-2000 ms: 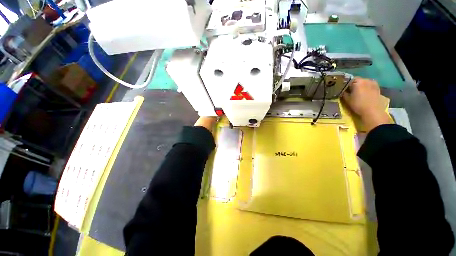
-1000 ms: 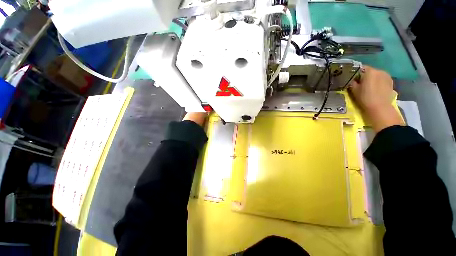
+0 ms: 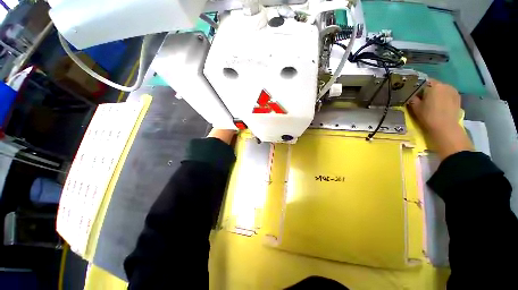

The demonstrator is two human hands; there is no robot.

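The yellow clamp plate (image 3: 346, 198) with black handwriting lies flat in front of the machine head. A yellow panel (image 3: 244, 260) lies under it and runs to the near edge. My right hand (image 3: 442, 113) is at the right end of the silver feeding clamp (image 3: 363, 120), fingers bent at its bracket; whether it grips anything is hidden. My left hand (image 3: 223, 135) shows only at the wrist; its fingers are hidden behind the white machine head (image 3: 264, 85).
A printed sheet (image 3: 96, 170) with a yellow edge lies on the dark table (image 3: 153, 164) at left. The white housing (image 3: 125, 20) overhangs the upper left. Black cables (image 3: 377, 56) hang by the clamp. The green bed cover (image 3: 420, 28) is behind.
The view has shifted, so the machine sits differently in the frame. Both hands stay at about the same places beside the machine, and the plate keeps its place under the clamp.
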